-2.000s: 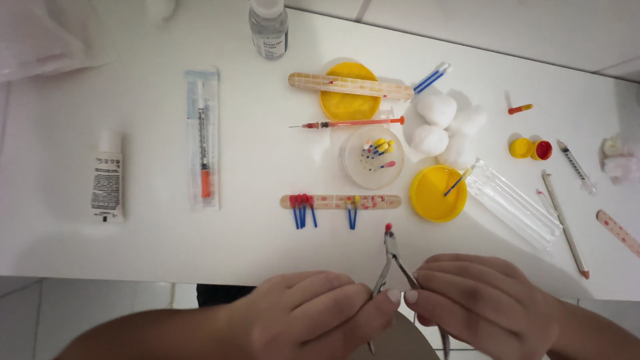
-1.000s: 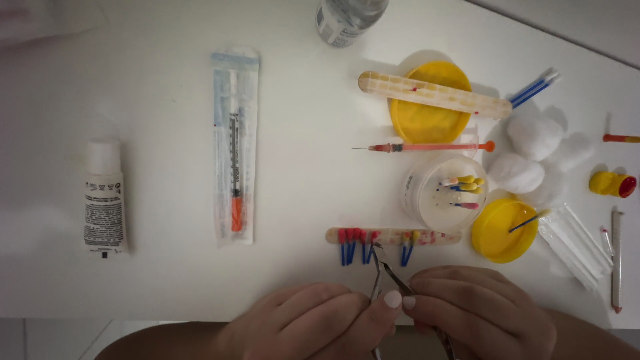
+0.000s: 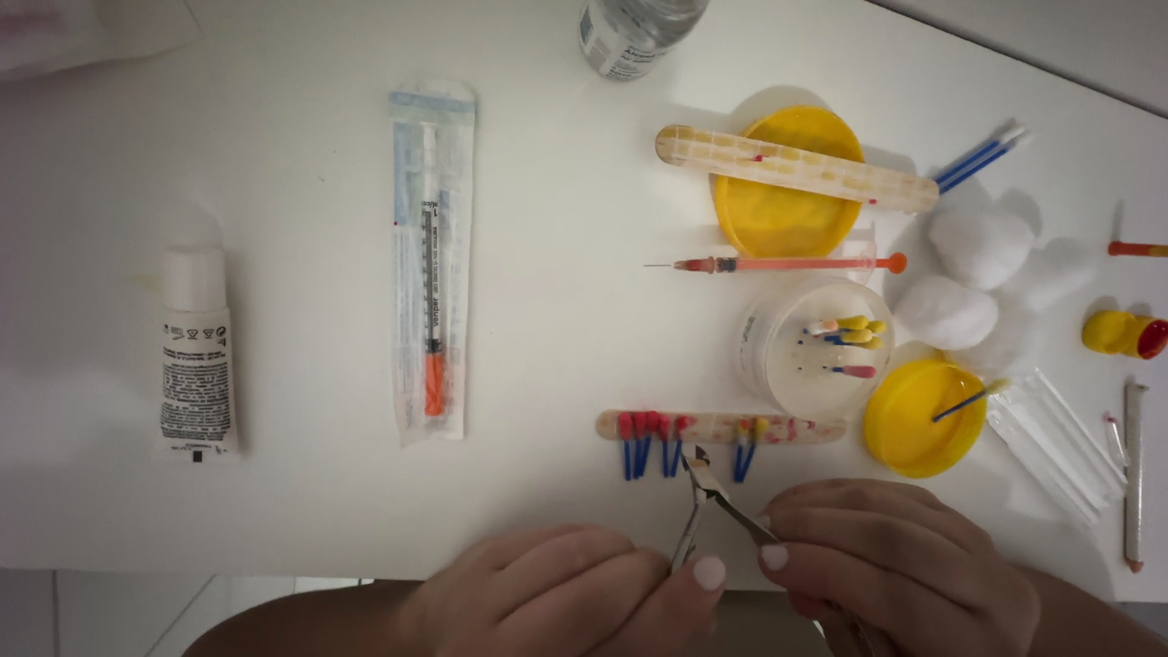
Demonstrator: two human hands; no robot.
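Note:
Small metal nippers [image 3: 707, 485] are held between both hands, jaws at the lower edge of a wooden stick [image 3: 712, 427]. My left hand [image 3: 557, 598] grips one handle and my right hand [image 3: 903, 566] the other. On the stick lie several blue-stemmed micro applicators [image 3: 644, 449] with red tips, and some with yellow tips [image 3: 748, 449] farther right. The jaws are beside a red-tipped one; whether they touch it cannot be told. Above the stick stands a round white dispenser [image 3: 794, 365] holding yellow- and pink-tipped applicators.
Around the work lie a red-filled syringe [image 3: 776, 265], yellow lids [image 3: 789, 228] [image 3: 922, 438], a second wooden stick [image 3: 803, 171], cotton balls [image 3: 981, 246], clear plastic tubes [image 3: 1058, 447] and a pencil [image 3: 1133, 474]. Left are a packaged syringe [image 3: 432, 265] and a tube [image 3: 197, 374]. A bottle [image 3: 634, 36] stands at the top.
Two seconds ago the nippers held a red tip below the stick's right part; now their jaws are at the stick, near more red-tipped applicators than before. The view has moved closer.

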